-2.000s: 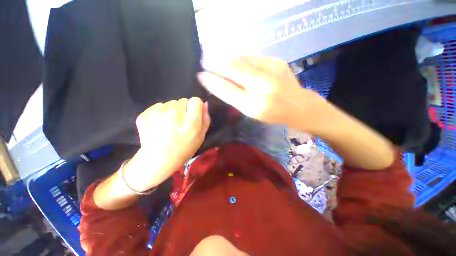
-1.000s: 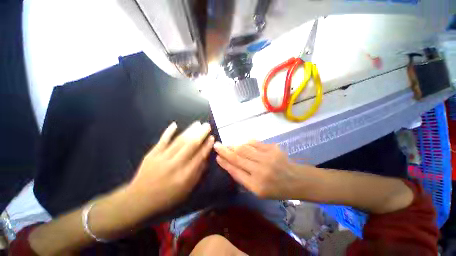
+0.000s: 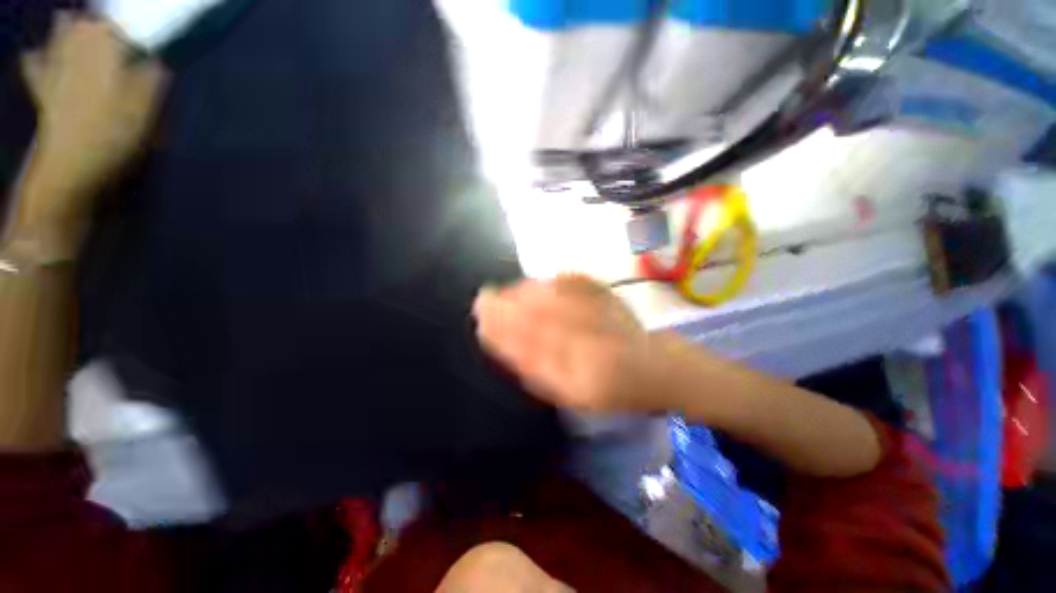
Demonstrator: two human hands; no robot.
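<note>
A wide black garment panel (image 3: pixel 313 255) lies over the white machine table and down to my lap. My left hand (image 3: pixel 99 87) is at the panel's far upper left edge, blurred; its fingertips do not show clearly. My right hand (image 3: pixel 562 342) is at the panel's right edge, fingers drawn together on the cloth border. The sewing machine (image 3: pixel 683 87) stands above, its needle area blurred. Scissors with red and yellow handle loops (image 3: pixel 724 249) lie right of my right hand, partly hidden by the machine.
The table's grey front edge (image 3: pixel 799 324) runs to the right. A dark rectangular item (image 3: pixel 967 243) lies at the table's right. A blue basket (image 3: pixel 970 440) stands lower right, with black cloth beside it.
My left hand has moved from beside my right hand to the far upper left. The black panel now spreads further up and across. My right hand remains at its right edge. The view has shifted.
</note>
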